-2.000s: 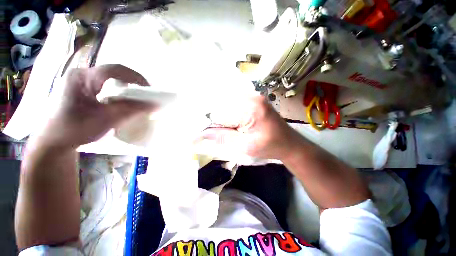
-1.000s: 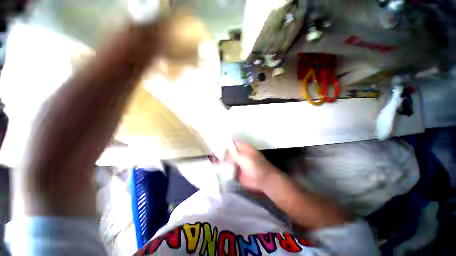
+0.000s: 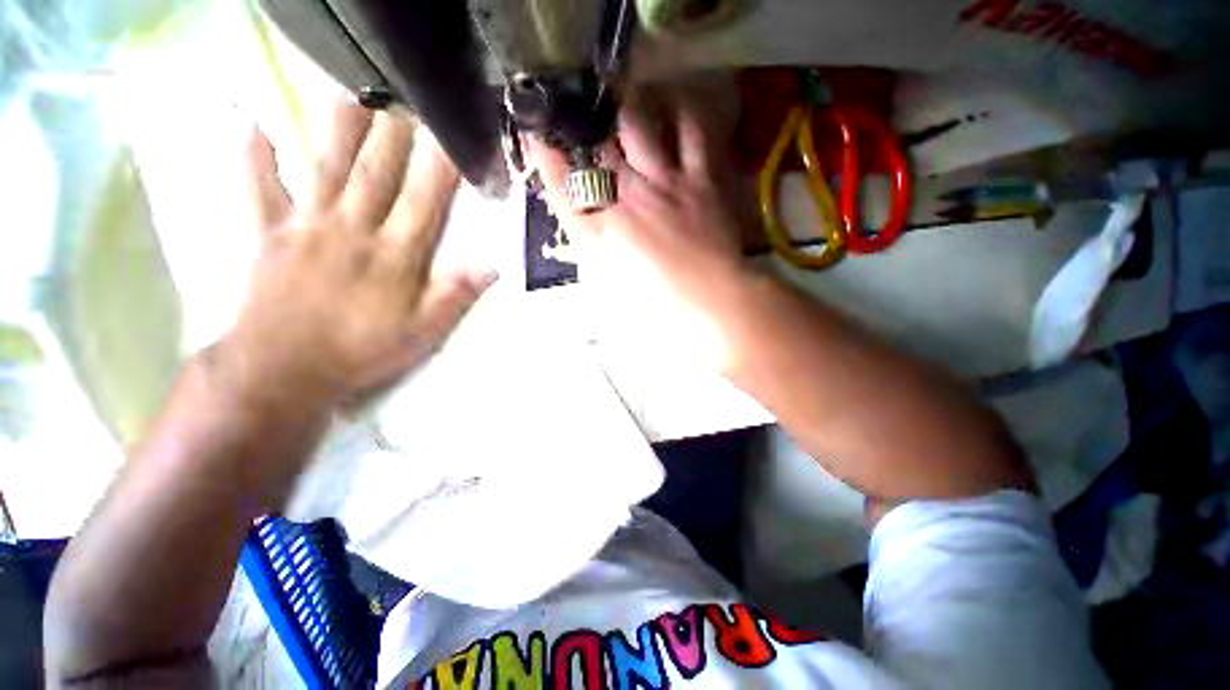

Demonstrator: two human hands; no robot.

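White fabric point(image 3: 519, 445) lies over the machine bed and hangs over the front edge, washed out by light. My left hand point(image 3: 344, 256) lies flat on the fabric, fingers spread, left of the needle area. My right hand point(image 3: 675, 196) is beside the presser foot area, its fingertips partly hidden behind the machine head; whether it grips the fabric cannot be told. A ribbed knob point(image 3: 591, 187) sits just in front of the right fingers. The needle plate point(image 3: 546, 243) shows as a dark strip between my hands.
Scissors with yellow and red loops point(image 3: 854, 189) rest on a red patch point(image 3: 863, 92). A thin tool point(image 3: 991, 201) and a hanging white scrap point(image 3: 1083, 287) are further right. A blue slatted basket point(image 3: 300, 593) is below the table. The dark machine arm point(image 3: 405, 68) is overhead.
The view is now closer to the machine head. My left hand has come down flat on the fabric. My right hand has moved up from the table's front edge to the needle area.
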